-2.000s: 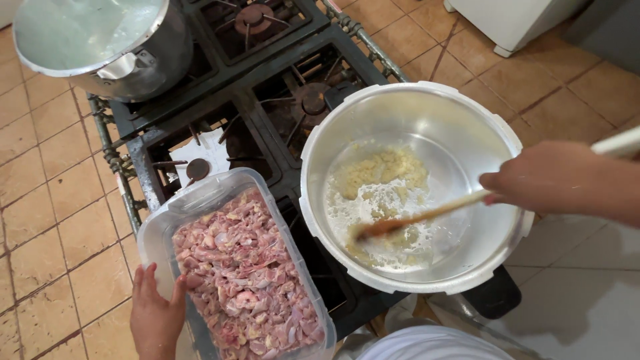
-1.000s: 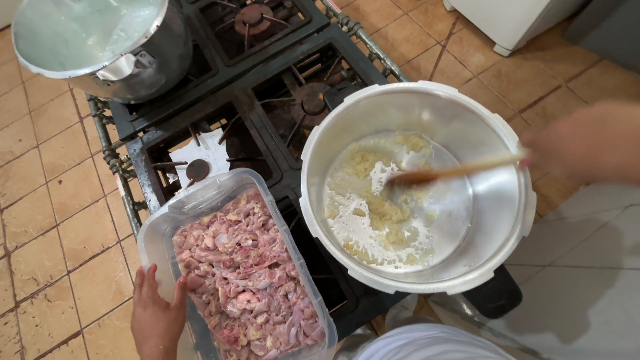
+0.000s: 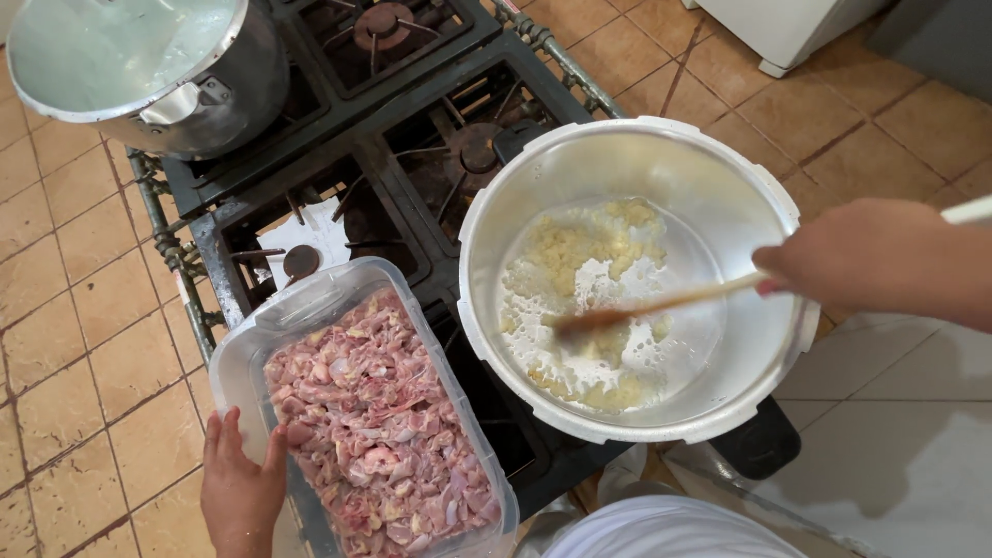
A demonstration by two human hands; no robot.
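My right hand (image 3: pixel 860 260) grips a wooden spoon (image 3: pixel 682 299) by its pale handle; the blurred darker head touches the bottom of a large aluminium pressure-cooker pot (image 3: pixel 744 209). Chopped pale garlic or onion (image 3: pixel 573 248) lies in bubbling liquid there. At the lower left, my left hand (image 3: pixel 244 480) rests with spread fingers at the left rim of a clear plastic container (image 3: pixel 465 407). Small pieces of raw meat (image 3: pixel 380 426), which look like chicken, fill much of the container. The fingertips are at its edge, the thumb near the meat.
The pot and container stand on a black gas stove (image 3: pixel 349 132) with several burners. A large metal pot (image 3: pixel 248 85) of cloudy, pale liquid is at the upper left. White paper or foil (image 3: pixel 310 232) lies around one burner. Gas pipes (image 3: pixel 174 256) run along the stove's side, above a tiled floor (image 3: pixel 101 333).
My right hand has moved the spoon about in the pot, and the pale pieces have shifted across its bottom. My left hand has stayed at the container.
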